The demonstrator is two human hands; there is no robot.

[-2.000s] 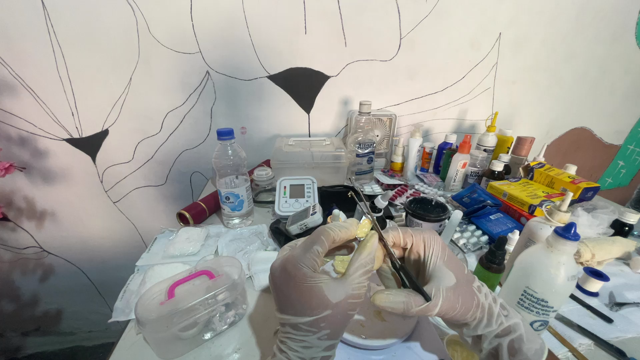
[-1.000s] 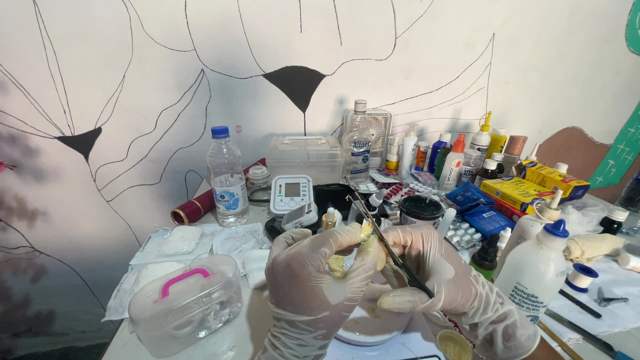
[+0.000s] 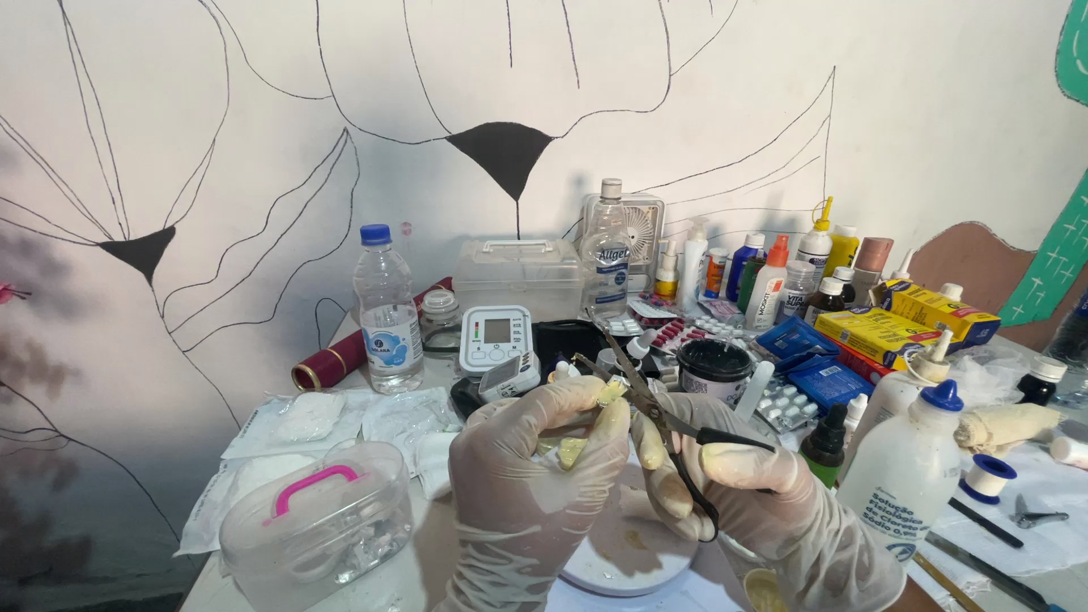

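Note:
My left hand [image 3: 540, 476], in a translucent white glove, pinches a small yellowish piece [image 3: 610, 393] between thumb and finger; another yellow bit [image 3: 571, 452] shows lower in its grasp. My right hand [image 3: 748, 476], gloved alike with yellow smears on the fingertips, grips metal scissors with black handles [image 3: 650, 406]. Their blades are spread and point up and left, beside the yellowish piece. Whether they touch it I cannot tell. Below both hands is a round white dish [image 3: 633, 552] with brownish stains.
A clear case with a pink handle [image 3: 314, 518] and gauze packs [image 3: 310, 416] lie at left. Behind stand a water bottle [image 3: 388, 314], a blood pressure monitor [image 3: 495, 340] and a black tub [image 3: 714, 370]. At right are medicine boxes [image 3: 880, 336], a saline bottle [image 3: 901, 467] and a tape spool [image 3: 988, 478].
The scissors' blades, close together earlier, are now spread apart, with the right hand's fingers farther apart on the handles. The left hand still holds the yellowish piece.

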